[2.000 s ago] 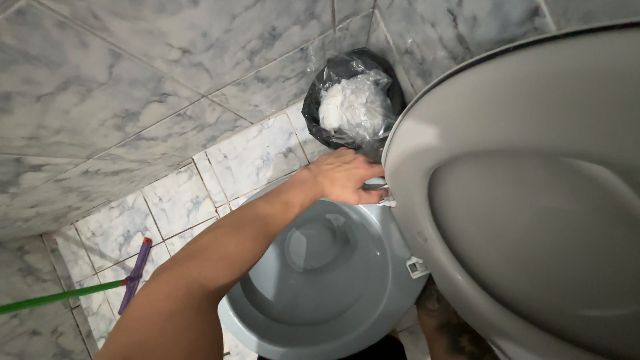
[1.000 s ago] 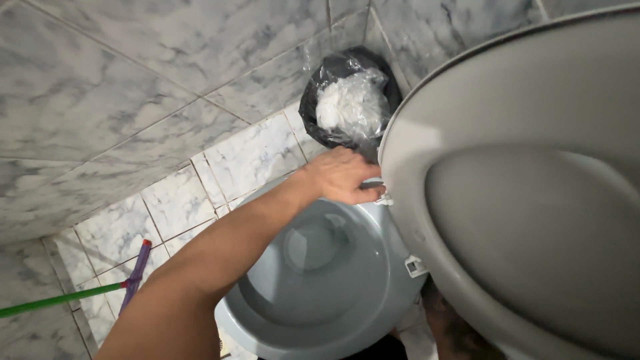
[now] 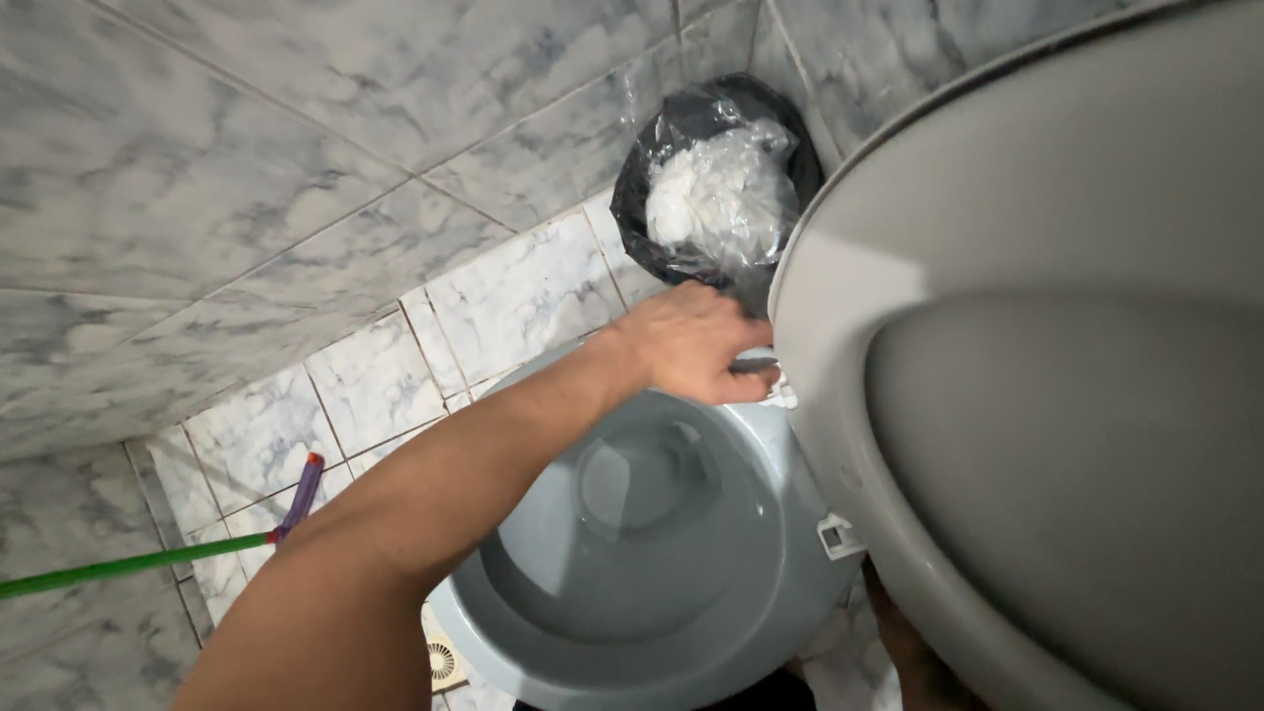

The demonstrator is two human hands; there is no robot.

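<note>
A raised grey plastic toilet lid (image 3: pixel 1047 237) fills the right side, close to the camera. Beneath it sits the grey-blue toilet bowl (image 3: pixel 632 553). My left hand (image 3: pixel 701 346) reaches across the bowl to a white plastic hinge (image 3: pixel 782 387) at the lid's edge, thumb and fingers closed around it; some fingertips are hidden. A second white hinge (image 3: pixel 839 536) shows lower down, between lid and bowl rim. My right hand (image 3: pixel 904 637) is mostly hidden behind the lid's lower edge, so its grip does not show.
A bin with a black plastic bag (image 3: pixel 632 212) holding white paper and clear plastic stands in the corner behind the bowl. At left, a purple squeegee (image 3: pixel 304 494) with a green handle lies by the marbled tiles. A floor drain (image 3: pixel 441 662) is near the bowl.
</note>
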